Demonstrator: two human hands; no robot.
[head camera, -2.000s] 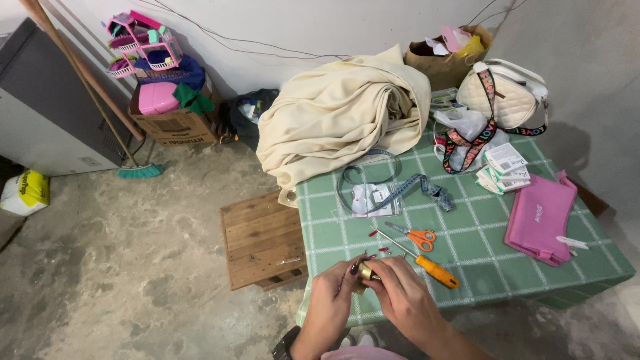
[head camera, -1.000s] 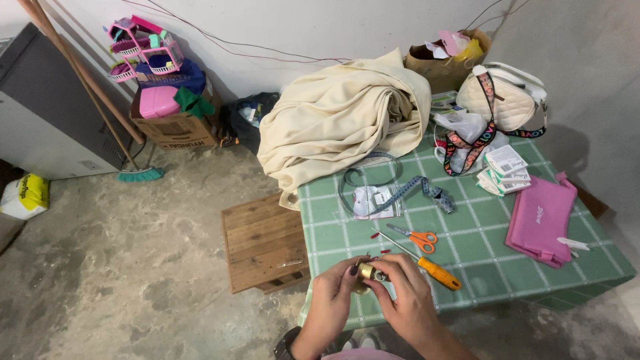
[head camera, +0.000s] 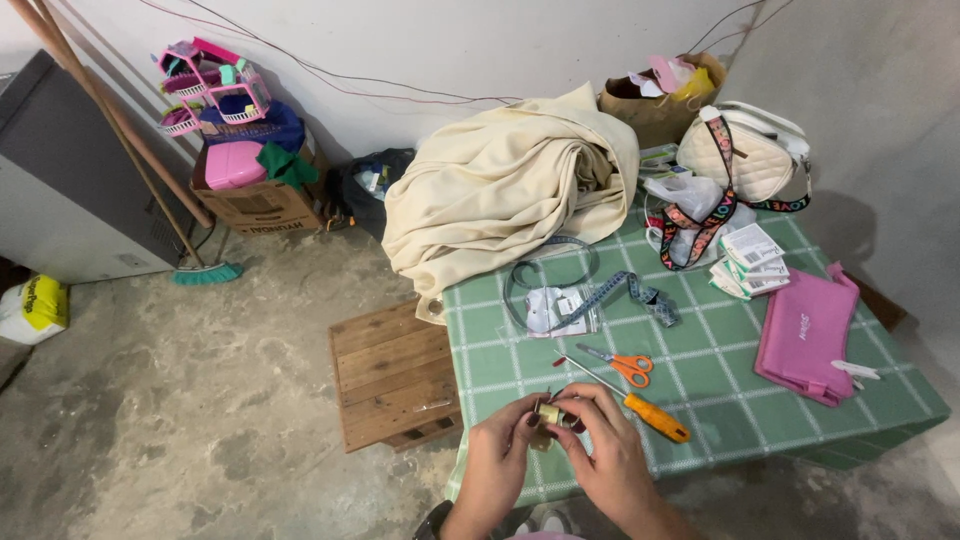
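Between my hands, over the near edge of the table, is a small brass-coloured metal piece; its exact kind cannot be told. My left hand pinches its left side with thumb and fingers. The fingertips of my right hand hold its right side, and a thin dark wire or pin sticks up between the hands. Just beyond my right hand lies a screwdriver with an orange handle. Orange-handled scissors rest beside its shaft. Farther back, a coiled tape measure lies partly over a clear plastic packet.
A green checked tablecloth covers the table. Bunched cream fabric lies at the back left; a quilted white bag, small boxes and a pink pouch are on the right. A wooden crate stands left of the table.
My fingers have shifted a little around the brass-coloured piece, which stays between both hands. The tools on the table have not moved.
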